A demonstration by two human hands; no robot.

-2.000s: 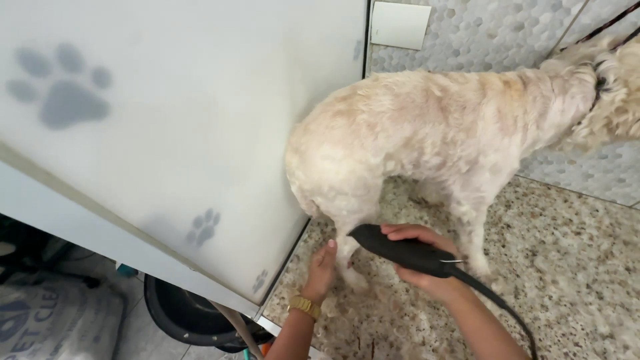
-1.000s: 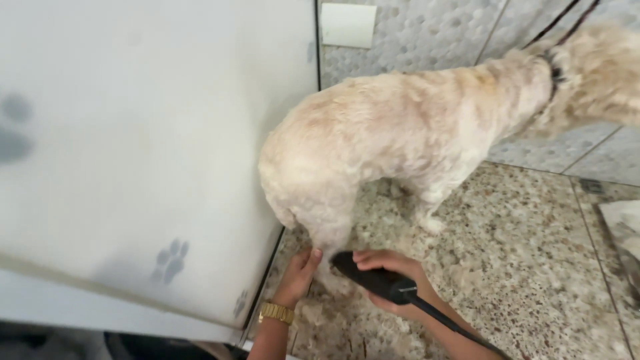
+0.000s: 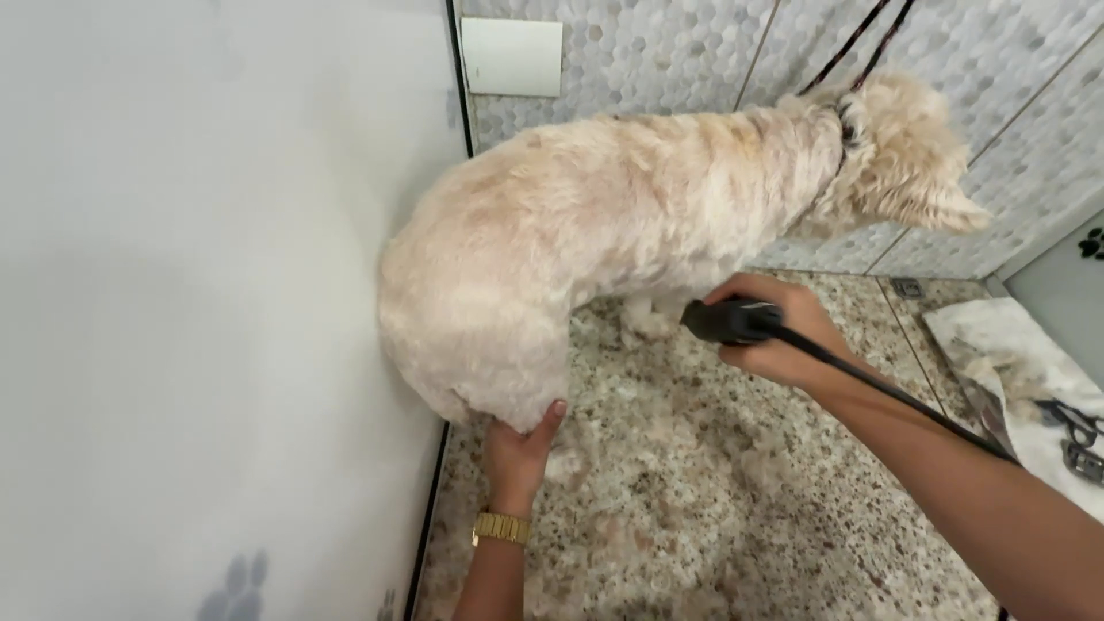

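A cream-coloured dog (image 3: 552,224) with short-clipped body fur and a shaggy head stands on the speckled stone table (image 3: 673,517), facing right. A dark collar and cord are at its neck. My left hand (image 3: 522,448), with a gold watch (image 3: 502,527) at the wrist, holds the dog's hind leg from below, thumb on the near side; some fingers are hidden behind the leg. My right hand (image 3: 785,328) is closed around a black corded hair clipper (image 3: 733,321), whose head points left, near the dog's front legs. Loose fur lies on the stone.
A frosted panel (image 3: 216,302) with paw prints stands along the left. Behind the dog are a hexagon-tiled wall (image 3: 655,60) with a white cover plate (image 3: 512,57) and a dark cord (image 3: 849,47). A white towel (image 3: 1009,345) with metal scissors (image 3: 1074,423) lies at right.
My right hand has moved the clipper away from the hind leg, toward the front legs. My left hand stays at the hind leg. The view has shifted closer to the dog.
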